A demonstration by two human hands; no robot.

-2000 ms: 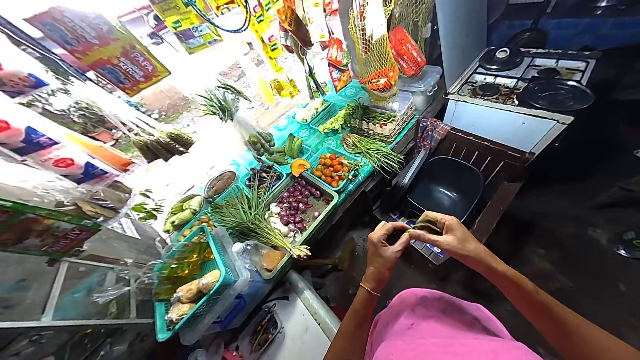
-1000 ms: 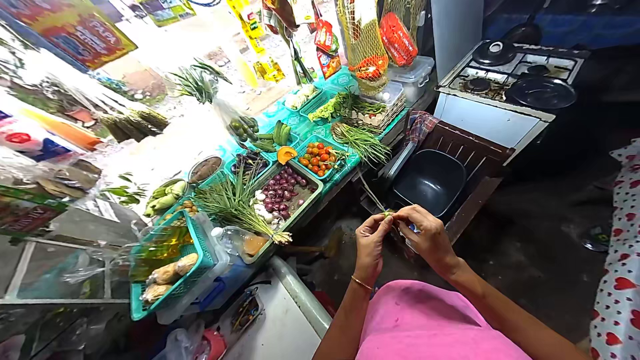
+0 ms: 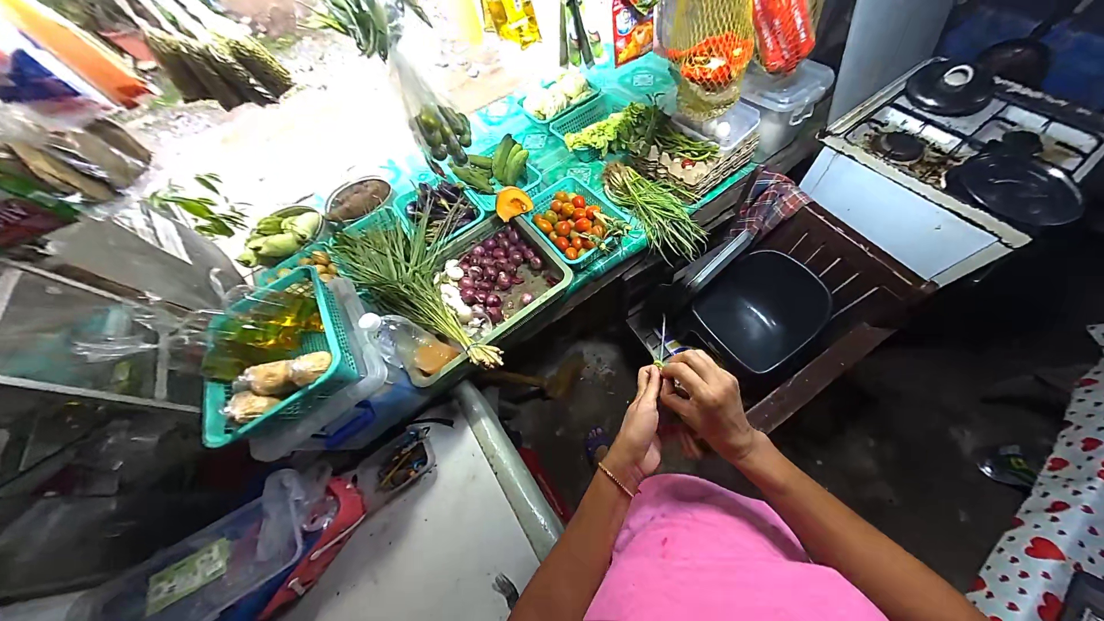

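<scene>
My left hand (image 3: pixel 642 417) and my right hand (image 3: pixel 709 402) meet at the fingertips in front of the pink cloth over my body. Between them they pinch a small yellow-green item (image 3: pixel 660 364), too small to identify, with a thin pale strand (image 3: pixel 663 332) rising from it. A thin bracelet circles my left wrist. Just beyond my right hand, a black plastic basin (image 3: pixel 763 302) rests on a brown slatted wooden chair (image 3: pixel 841 250). Left of my hands, a tray (image 3: pixel 552 289) holds red onions (image 3: pixel 496 272) and garlic, with long green stalks (image 3: pixel 405 285) lying over its left side.
A basket of tomatoes (image 3: pixel 571 226), green beans (image 3: pixel 660 211) and other vegetables cover the green-clothed table. A gas stove (image 3: pixel 914 198) with a black pan (image 3: pixel 1018 185) stands at the right. A teal basket (image 3: pixel 332 332) with bottles and a white surface (image 3: pixel 423 535) lie at the left.
Two seconds ago my hands held a brownish, flat-looking item; now only a small yellow-green piece and a thin strand show between the fingertips. The view has shifted.
</scene>
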